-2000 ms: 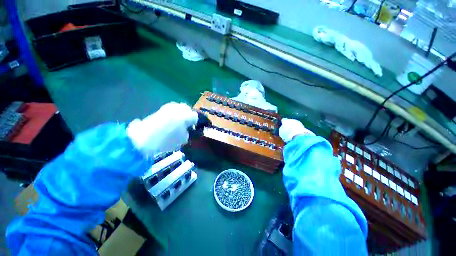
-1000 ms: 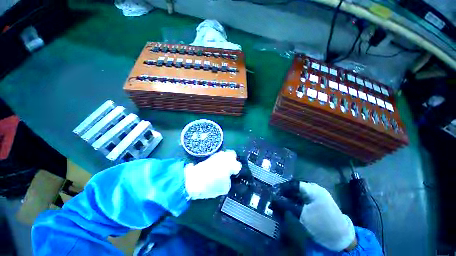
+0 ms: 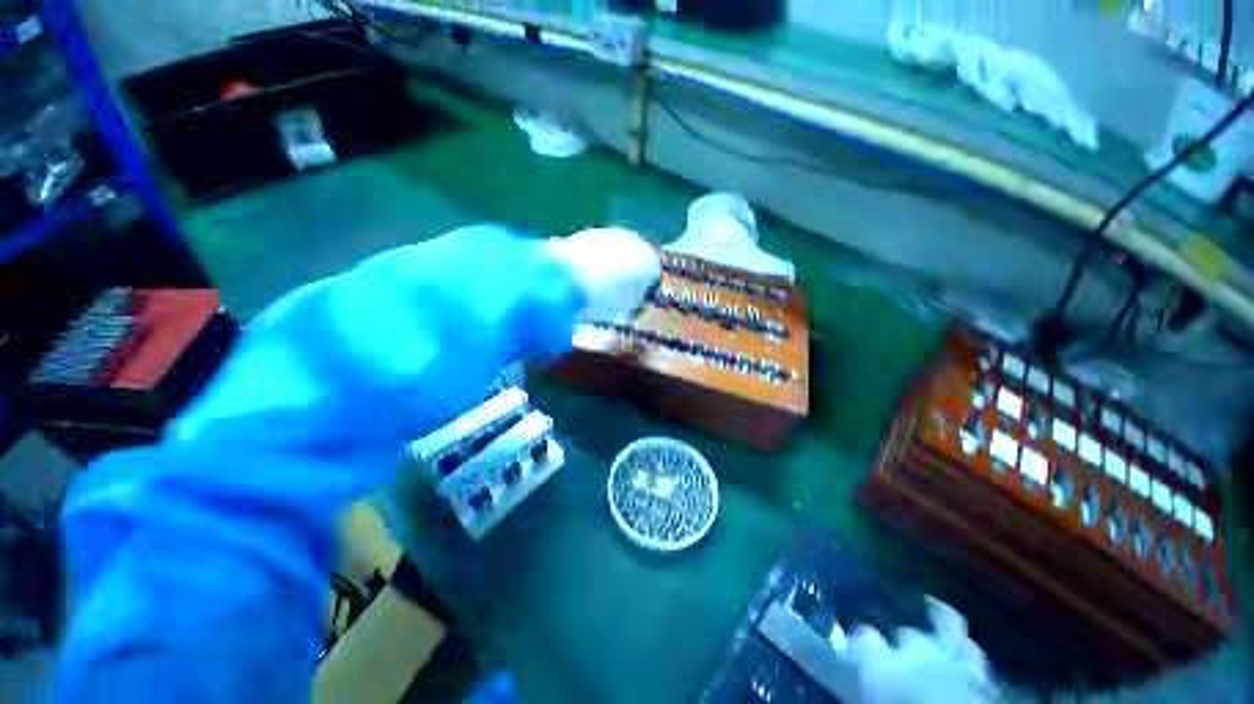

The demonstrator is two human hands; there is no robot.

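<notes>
My left hand [image 3: 608, 270], in a white glove, reaches over the left end of the stack of orange-brown boards [image 3: 729, 374] that carries rows of black transistors. Its fingertips are hidden and blurred. My right hand [image 3: 924, 666], gloved and strongly blurred, is at the bottom right over the dark fixture [image 3: 773, 657]. A silver finned heat sink [image 3: 809, 652] lies in the fixture, partly covered by that hand. I cannot tell whether either hand holds anything. The round white dish [image 3: 663, 495] of screws stands between the fixture and the board stack.
Silver heat sinks [image 3: 498, 465] with dark parts stand left of the dish, partly behind my left sleeve. A board stack [image 3: 1025, 502] with white squares is at right. An open carton [image 3: 378, 646] is at lower left, black crates [image 3: 255, 117] at upper left. White cloth [image 3: 722, 231] lies behind the transistor stack.
My left hand has moved from the fixture up to the transistor stack. My right hand remains near the fixture. The view has swung, so the bench appears lower and farther right.
</notes>
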